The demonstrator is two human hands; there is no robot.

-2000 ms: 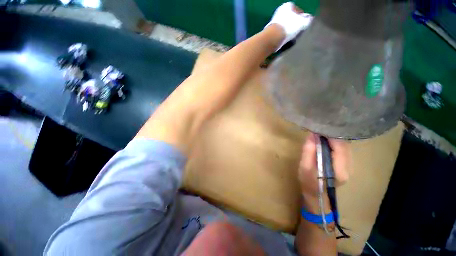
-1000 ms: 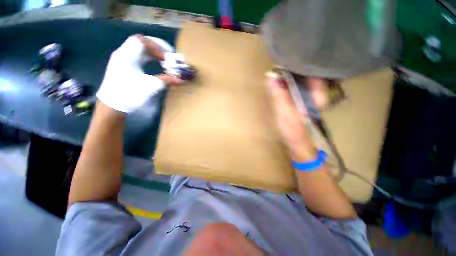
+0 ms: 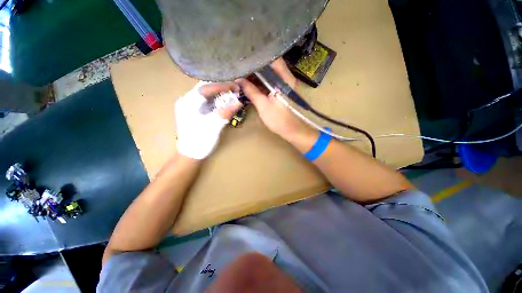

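My left hand, in a white glove, holds a small assembly with a white-silver part and a yellow spot, above the cardboard sheet. My bare right hand, with a blue band on its wrist, holds the soldering iron, black and pen-like, with a dark cord and a thin whitish line. The right fingertips are close to the assembly; whether they touch it I cannot tell. The hood's rim hides part of the right hand and the front of the iron.
The grey fume hood hangs over the work. The tip cleaner with yellow filling stands on the cardboard behind my right hand. Piled assemblies lie on the dark bench at left. The cord and whitish line run off to the right.
My left hand first came back from the far side of the bench holding an assembly, then moved right to meet my right hand. The view has turned, and the tip cleaner now shows clearly.
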